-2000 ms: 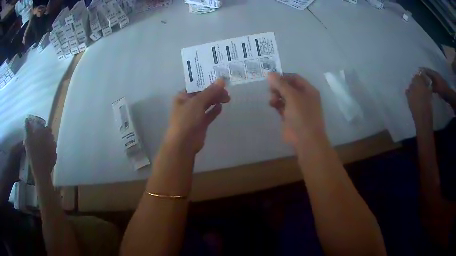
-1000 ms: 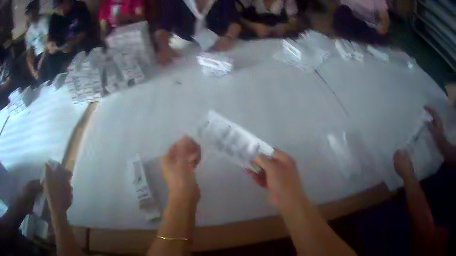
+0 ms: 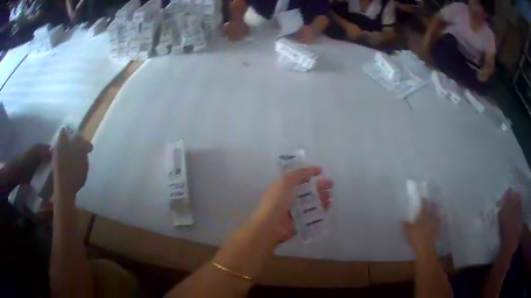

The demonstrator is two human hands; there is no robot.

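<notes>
My left hand point(image 3: 291, 204) holds a narrow folded leaflet point(image 3: 307, 212) with dark heading bars, above the sheeting. My right hand point(image 3: 423, 230) is at the lower end of a whitish bagged product point(image 3: 414, 191) on the right. It is blurred, and whether the fingers have closed on the product cannot be told. A long white carton point(image 3: 177, 174) lies on the table to the left of my left hand, with its plain end flap point(image 3: 182, 214) towards me.
Rows of white cartons point(image 3: 134, 35) stand at the far left. More cartons point(image 3: 296, 55) lie at the far middle, and leaflets with cartons point(image 3: 396, 75) at the far right. Neighbours' hands are at the left point(image 3: 71, 160) and right edge point(image 3: 509, 218). People sit across the table.
The leaflet, first spread between both hands, is now a narrow strip in my left hand. My right hand has let go of it and moved right to the bagged product. The view has shifted.
</notes>
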